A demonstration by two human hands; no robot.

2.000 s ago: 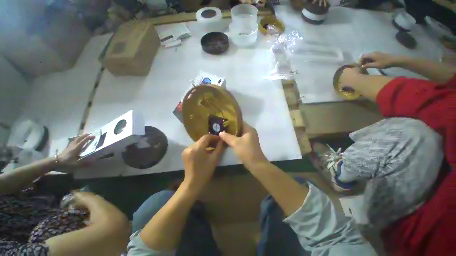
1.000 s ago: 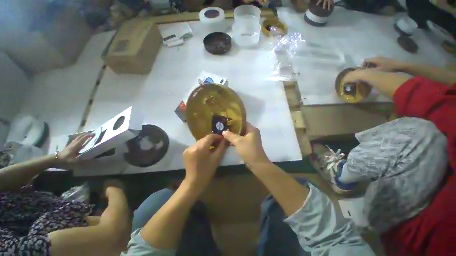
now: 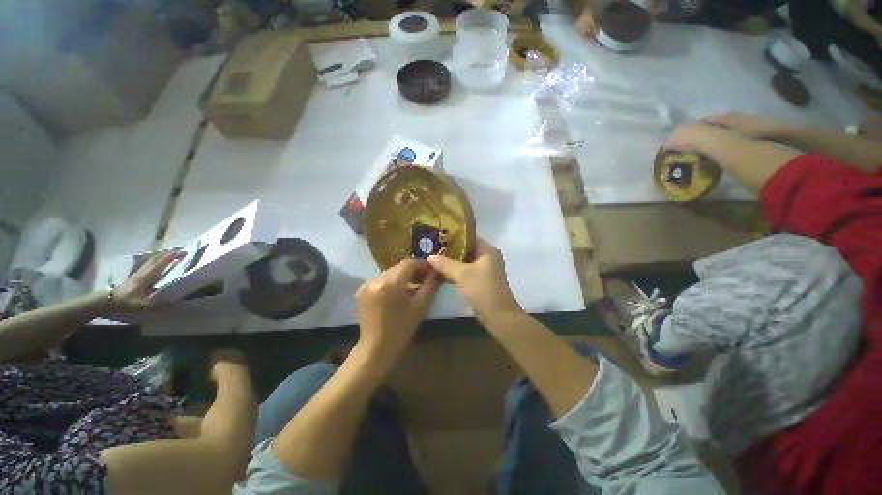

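A gold dish (image 3: 395, 215) is held tilted above the front of the table, its inside towards me. A small black square module (image 3: 426, 244) with a pale round middle sits at the dish's near side. My left hand (image 3: 395, 302) has its fingertips at the near rim, just below the module. My right hand (image 3: 480, 278) grips the near right rim, its thumb close to the module. Both hands are bare. The fingers behind the rim are hidden.
A printed box (image 3: 356, 201) stands behind the dish. A round dark disc (image 3: 284, 278) and a neighbour's hand holding a white box insert (image 3: 215, 253) are left. A brown carton (image 3: 259, 89), dark bowl (image 3: 424, 82) and clear tub (image 3: 481, 60) stand far. A person in red handles another gold dish (image 3: 689, 184) right.
The dish has shifted slightly right and shows more of its inside. My hands keep their hold. The person on the right has moved a hand to the far rim of their dish, uncovering its module.
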